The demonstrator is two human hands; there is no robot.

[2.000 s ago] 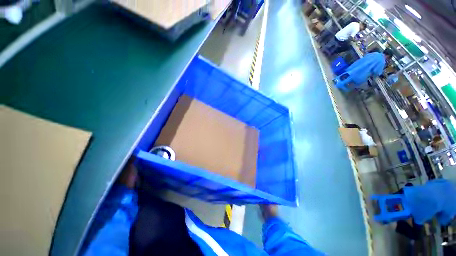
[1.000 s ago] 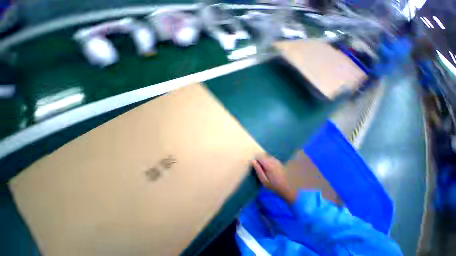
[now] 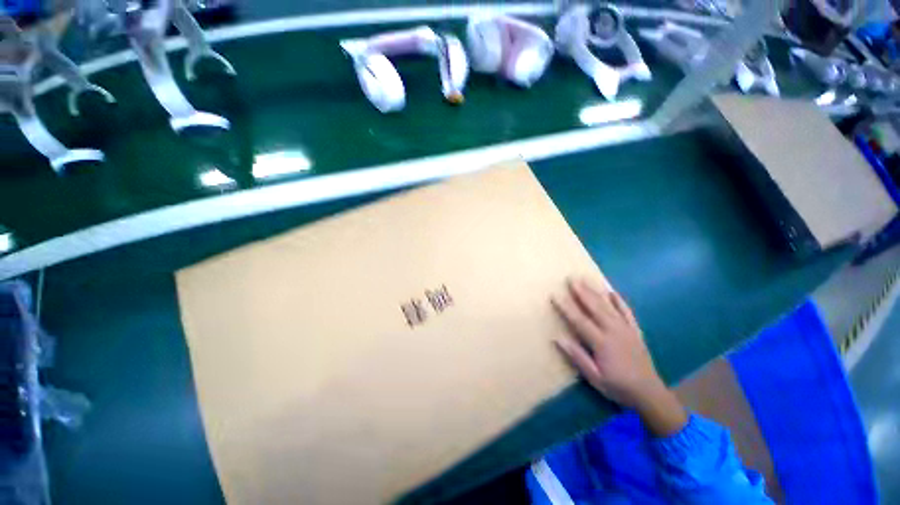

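Observation:
The tan cardboard work sheet [image 3: 326, 365] lies on the green bench, with two dark printed characters near its middle. My right hand [image 3: 609, 340] rests palm down on the sheet's right edge, fingers somewhat spread and gripping nothing. My left hand is not in view. The blue plastic bin [image 3: 804, 395] stands at the lower right beside the bench, partly hidden by my blue sleeve, with brown cardboard inside.
White-and-pink headphones [image 3: 508, 47] and white headbands [image 3: 168, 74] lie on the green belt beyond the pale rail [image 3: 326, 189]. A cardboard-topped stack [image 3: 814, 163] is on the bench at right. Clear-wrapped dark pieces [image 3: 18, 395] lie at the left edge.
The view has turned from the bin to the bench. My right hand has gone from the sheet's edge to lying flat on it. My left hand, earlier at the bin, is out of view.

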